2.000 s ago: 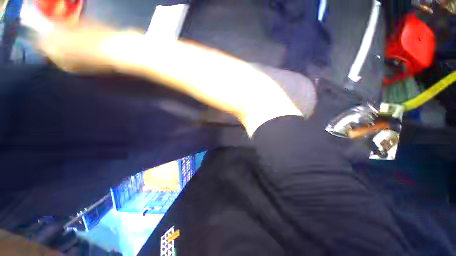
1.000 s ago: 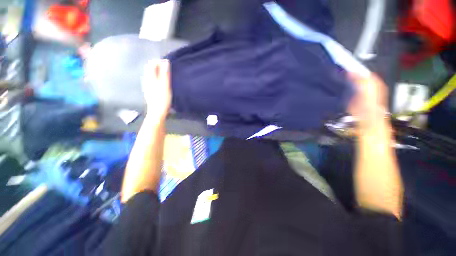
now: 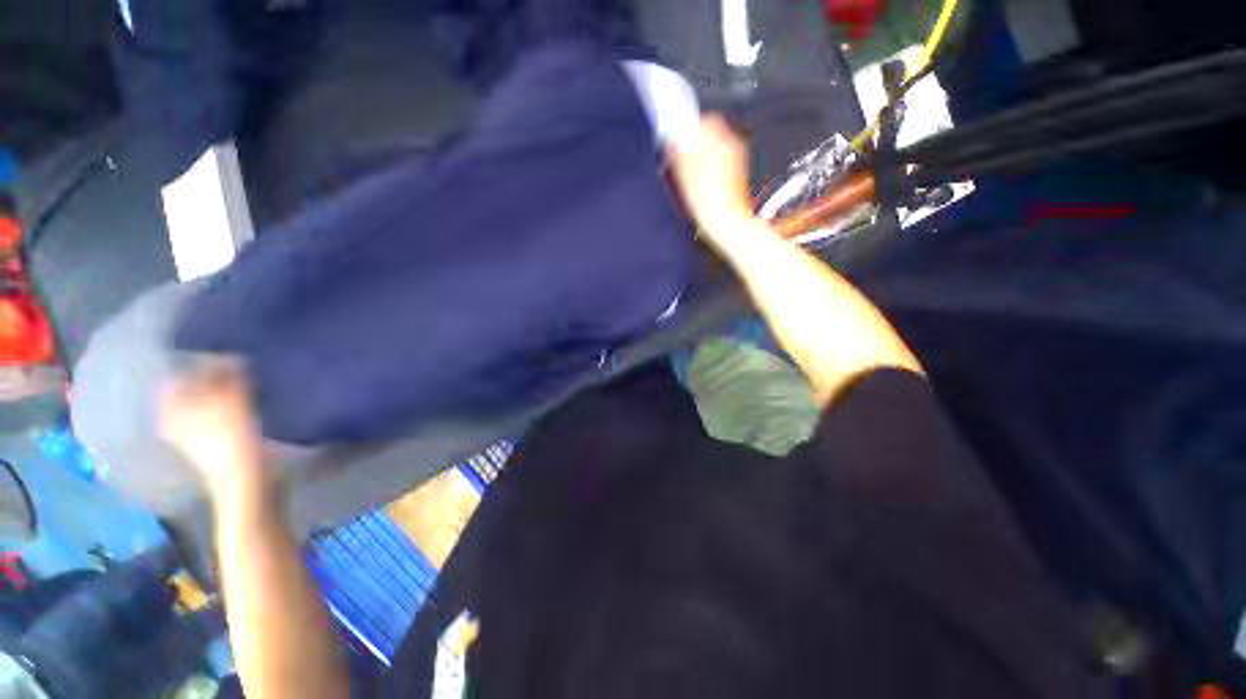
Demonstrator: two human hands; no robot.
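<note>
A navy garment lies stretched along the grey padded board, whose rounded left end shows bare. My left hand is blurred at the garment's left end; its fingers look bent, but its grip cannot be made out. My right hand is closed on the garment's right end beside its white trim. The steam iron, silver with an orange-brown handle, rests just right of my right hand, untouched.
A white block stands behind the board at the left. A yellow cable and black hose run from the iron. A white strip lies at the back. A blue crate is below. Red objects show at far left.
The view has turned, and the board now slants down to the left. The garment lies flatter and longer along it. Both hands remain at its ends.
</note>
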